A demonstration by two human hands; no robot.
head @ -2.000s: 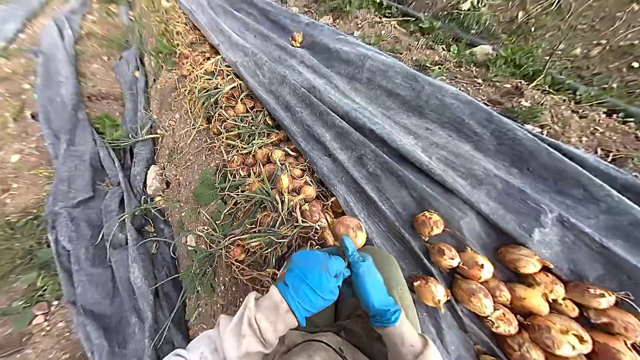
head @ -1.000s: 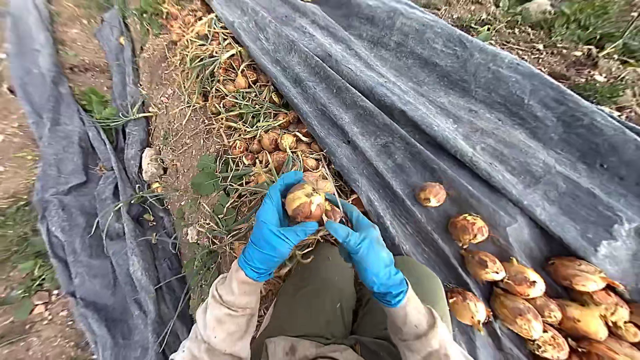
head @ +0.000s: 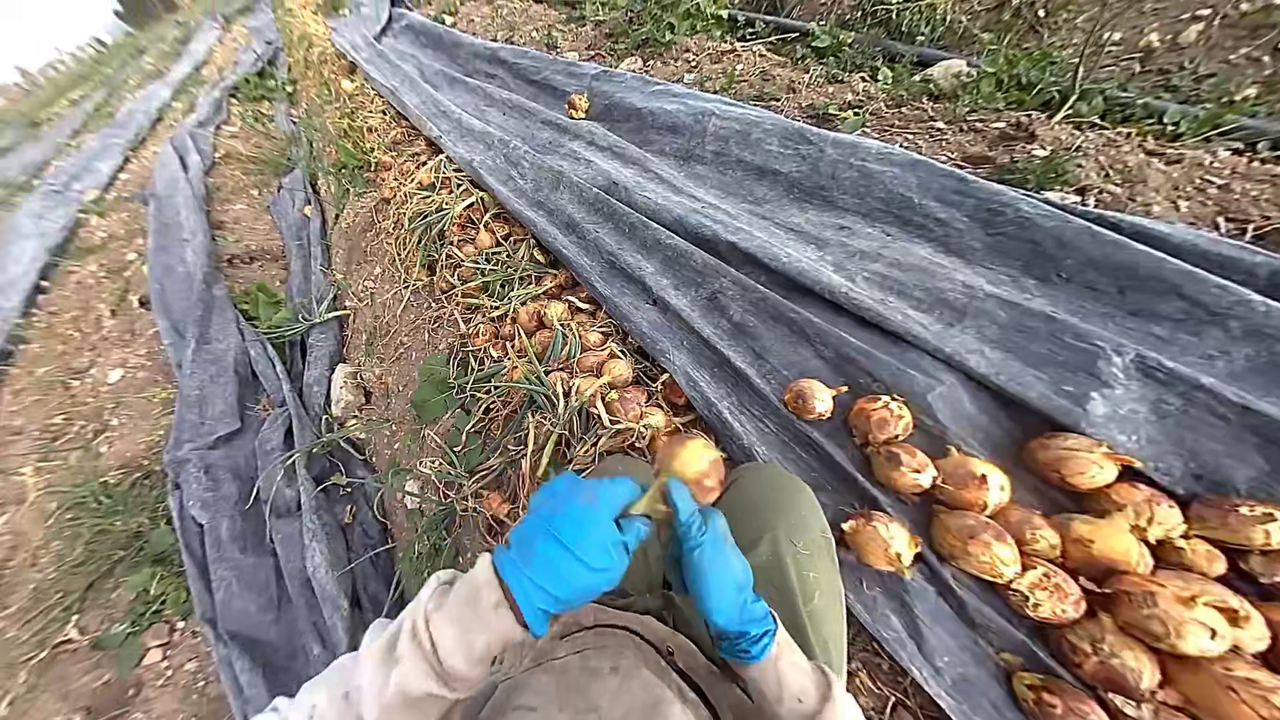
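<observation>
Both hands wear blue gloves and meet above the knees. An onion (head: pixel 692 466) with a pale yellowish neck is between them. My left hand (head: pixel 570 545) pinches the neck of this onion from the left. My right hand (head: pixel 712 575) is closed around its lower right side, with the thumb raised near the neck; whether a tool is in it cannot be seen. Beyond the hands a row of onions with green and dry tops (head: pixel 560 350) lies on the soil. To the right, many trimmed-looking onions (head: pixel 975 543) rest on a dark grey fabric sheet (head: pixel 800 250).
A bunched strip of grey fabric (head: pixel 225 450) runs along the left, with a stone (head: pixel 346 392) beside it. One lone onion (head: pixel 577 106) lies far up the sheet. A dark hose (head: pixel 850 38) crosses weedy soil at the top right.
An onion now lies at the upper left of the group on the sheet, beyond the one that led it two seconds ago. My hands have moved from around an onion to its neck and side. The view has tilted up.
</observation>
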